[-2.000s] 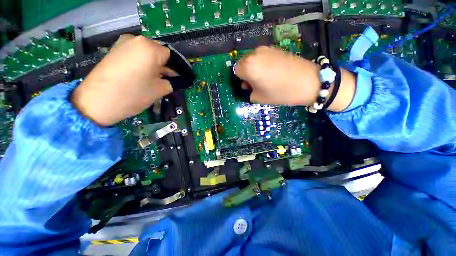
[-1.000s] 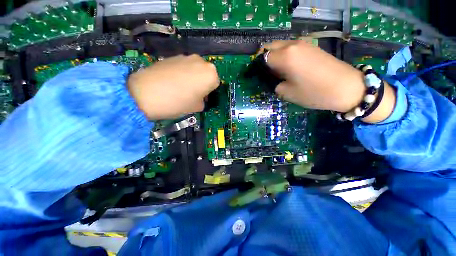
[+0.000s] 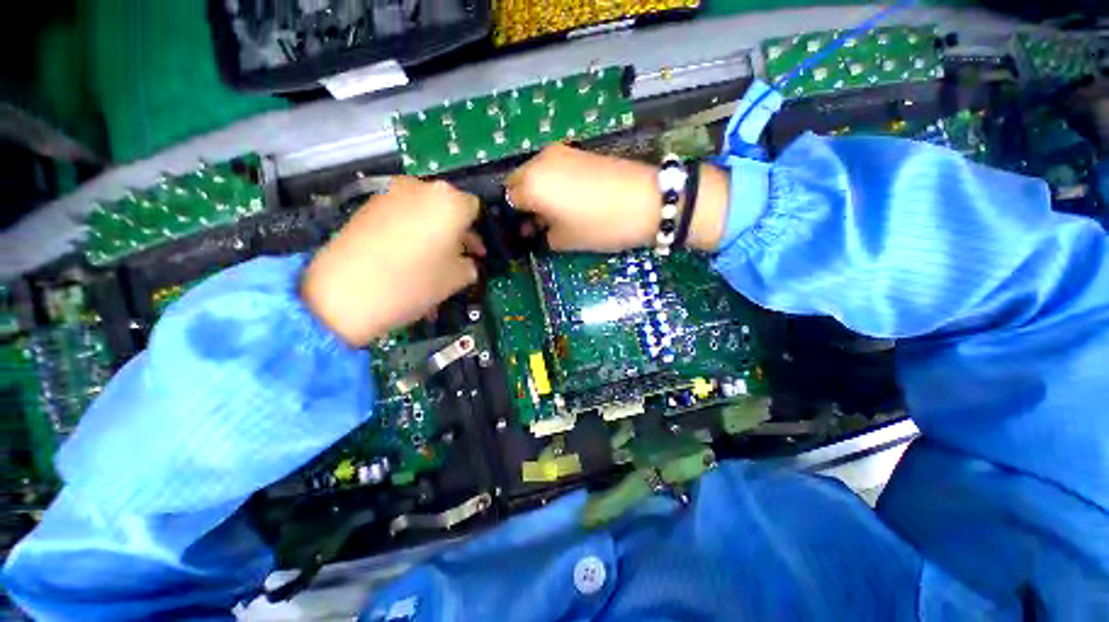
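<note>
The main circuit board [image 3: 626, 328] lies in a black pallet in the middle, with a yellow block [image 3: 540, 372] at its lower left and rows of blue-and-white cylinders [image 3: 653, 310] on its right half. My left hand [image 3: 399, 258] is over the board's upper left corner, back of the hand up. My right hand [image 3: 584, 201] is over the board's upper edge, close beside the left. Dark finger covers show at the fingertips of both hands. The fingertips are dark and blurred, so whether either hand holds a small part cannot be told.
A black bin of grey parts [image 3: 353, 43] and a bin of yellow parts [image 3: 584, 15] stand beyond the rail. Narrow green boards [image 3: 517, 119] lie above the main board. Silver clips [image 3: 450, 352] sit on the pallet. A neighbouring board [image 3: 407, 407] lies to the left.
The view has shifted, and both bins now show at the top. Both hands have come closer together at the board's upper left; my right hand has moved left across the board.
</note>
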